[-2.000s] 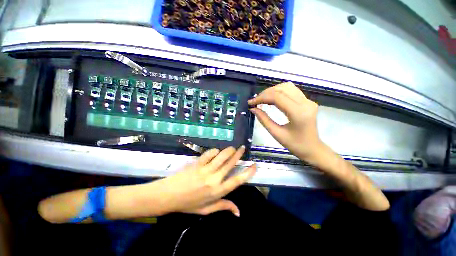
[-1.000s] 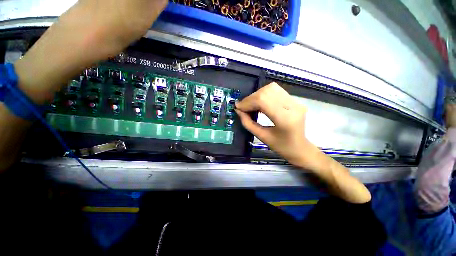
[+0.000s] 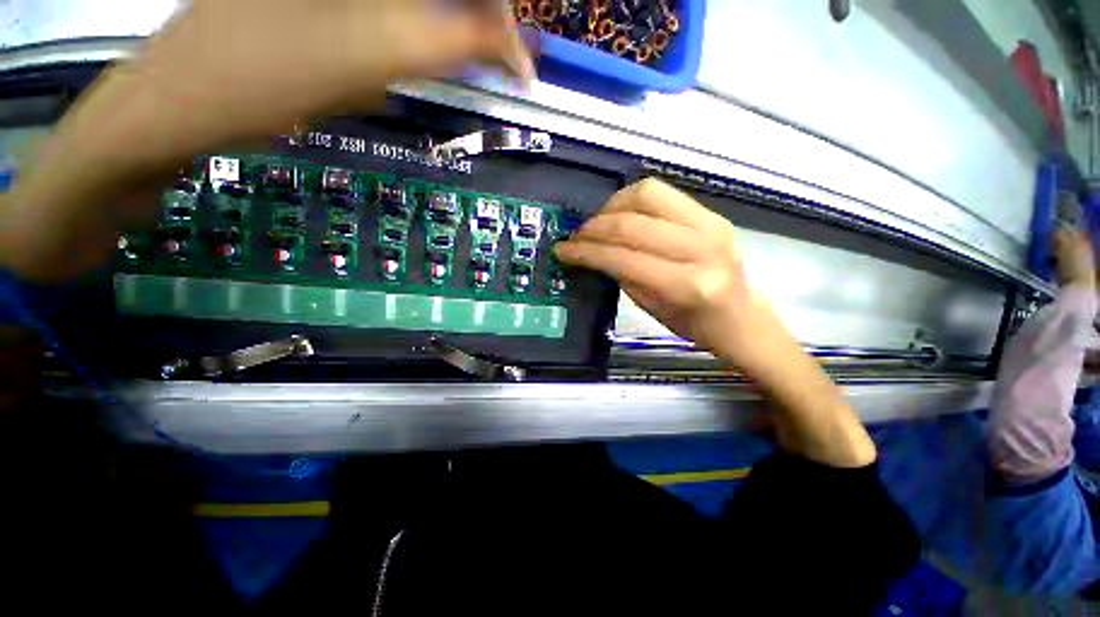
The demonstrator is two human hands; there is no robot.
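Observation:
The green PCB panel (image 3: 350, 241) lies in a black carrier fixture (image 3: 555, 181) with white lettering. Rows of small black, white and silver parts cover the panel above a pale-green band. My right hand (image 3: 657, 247) has its fingertips together on the rightmost board; its fingers hide whether a part is between them. My left hand (image 3: 410, 42) is blurred, with fingertips pointing down beside the blue parts bin (image 3: 627, 72), and its arm covers the panel's upper left. Whether it holds anything cannot be told. The bin holds copper and dark ring coils.
Metal hold-down clips (image 3: 495, 142) sit at the carrier's edges. A silver conveyor rail (image 3: 362, 416) runs along the near side, and a bar (image 3: 784, 356) lies between the rails at right. Another person's arm (image 3: 1043, 386) reaches toward a blue bin (image 3: 1045, 223) at far right.
My left hand has moved from the panel's near edge up to the bin. My right hand has shifted left from the carrier's right edge onto the last board.

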